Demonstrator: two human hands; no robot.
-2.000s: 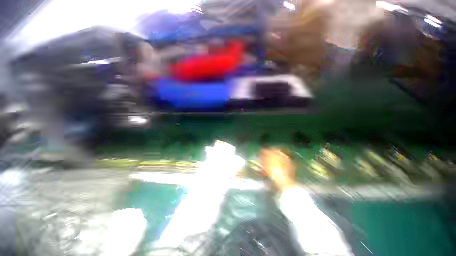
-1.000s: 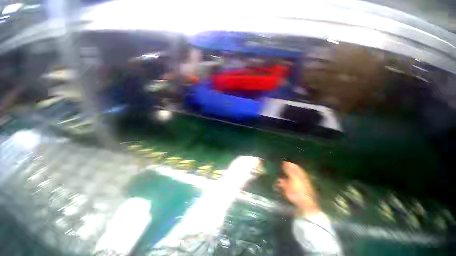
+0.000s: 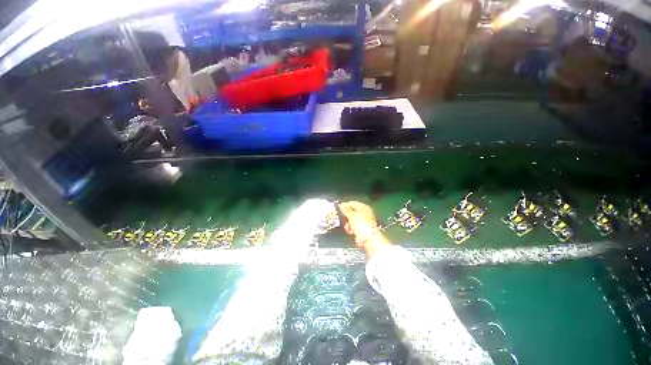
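Observation:
My left hand (image 3: pixel 308 217), in a white glove and washed out by glare, holds a small circuit board (image 3: pixel 331 219) above the belt's near edge. My bare right hand (image 3: pixel 359 218) meets it from the right, its fingertips at a small dark part (image 3: pixel 340 209) against the board. The contact is too small to see clearly. A clear blister tray (image 3: pixel 325 303) with rounded pockets lies below, between my forearms. More circuit boards (image 3: pixel 457 227) with thin upright leads lie on the green conveyor belt (image 3: pixel 278 178) to both sides.
A pale rail (image 3: pixel 500 254) edges the belt. Stacked blister trays (image 3: pixel 57 306) and a white object (image 3: pixel 153 333) are at left. Across the belt are a red bin (image 3: pixel 278 80) on a blue bin (image 3: pixel 257 126) and a black block (image 3: pixel 372 117) on a white board. A person is behind at left.
The view has levelled and sharpened. My right hand, apart from my left a second ago, has come in against it at the circuit board.

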